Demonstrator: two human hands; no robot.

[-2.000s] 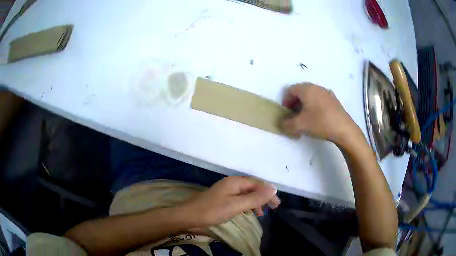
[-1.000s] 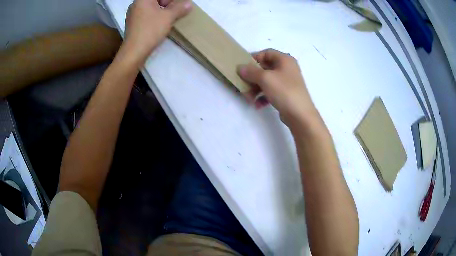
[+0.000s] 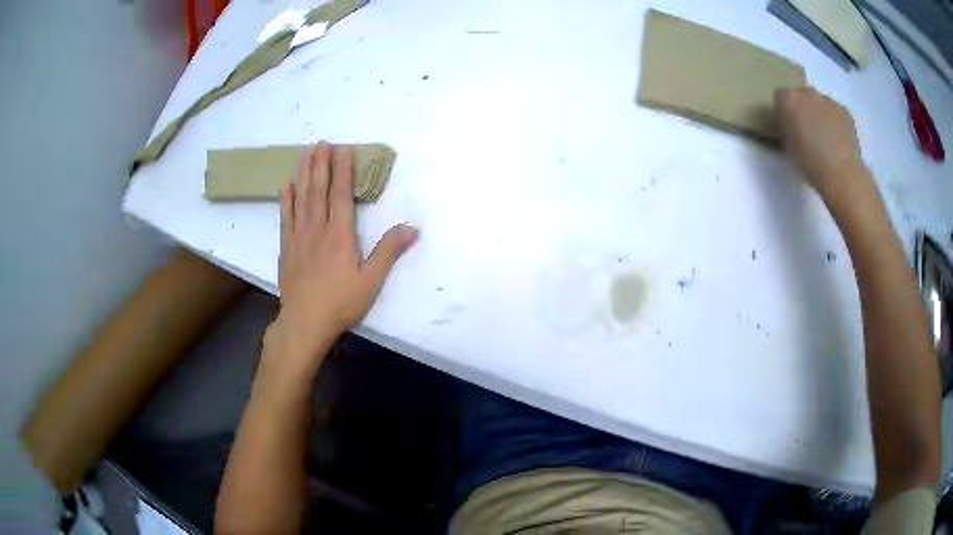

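A narrow khaki stack of folded strips [image 3: 246,175] lies on the left side of the white table, with layered edges at its right end. My left hand [image 3: 326,246] rests on it, palm down, with the fingers laid over the stack and the thumb apart. A wider khaki stack of panels [image 3: 711,75] lies at the far right. My right hand [image 3: 820,136] is at its right end, fingers bent onto the near corner. The fingertips are partly hidden, so a grip on a panel cannot be told.
The iron [image 3: 933,298] is cut off at the right edge. A red-handled tool [image 3: 922,120] and a pale and grey piece [image 3: 831,26] lie at the far right. Long khaki offcuts [image 3: 235,84] lie far left. A brown roll [image 3: 136,361] is beyond the table edge [image 3: 502,389].
The view has turned. The strip held in both hands a second ago is out of them; my left hand now lies flat on the narrow stack. My right hand has moved right to the wide stack.
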